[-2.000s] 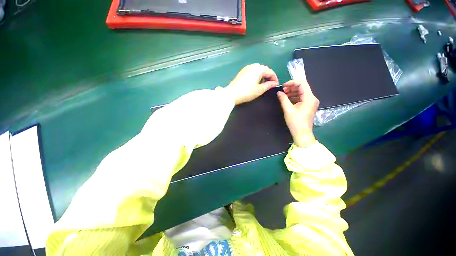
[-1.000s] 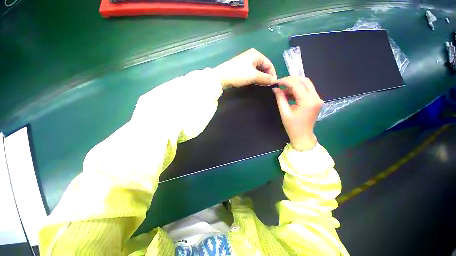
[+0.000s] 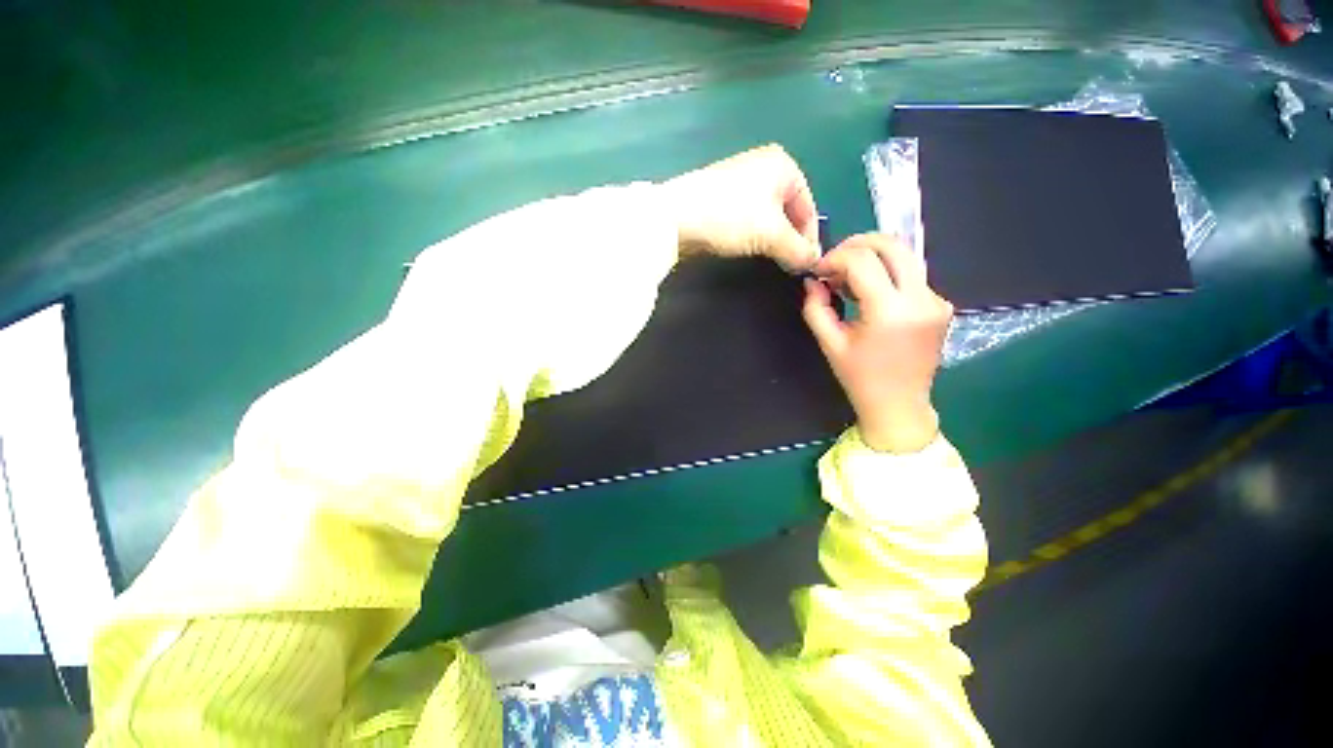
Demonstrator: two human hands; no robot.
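Note:
A matte black sheet (image 3: 687, 373) lies flat on the green mat in front of me, partly covered by my left sleeve. My left hand (image 3: 749, 212) is over its upper right corner, thumb and fingers pinched together. My right hand (image 3: 885, 329) meets it there, thumb and fingertips bent together beside the left fingertips. A tiny dark bit shows between the fingertips of both hands; it is too small to tell what it is.
A second black sheet (image 3: 1053, 208) lies on crinkled clear plastic (image 3: 994, 329) at the right. White strip sheets (image 3: 51, 453) lie at the far left. Parts of red fixtures (image 3: 753, 9) show at the top edge. The mat's front edge borders a dark floor with a yellow line (image 3: 1126, 512).
The view has shifted, and the red fixture has mostly left the top of the picture. Both hands stay together at the sheet's upper right corner, with small changes in finger pose.

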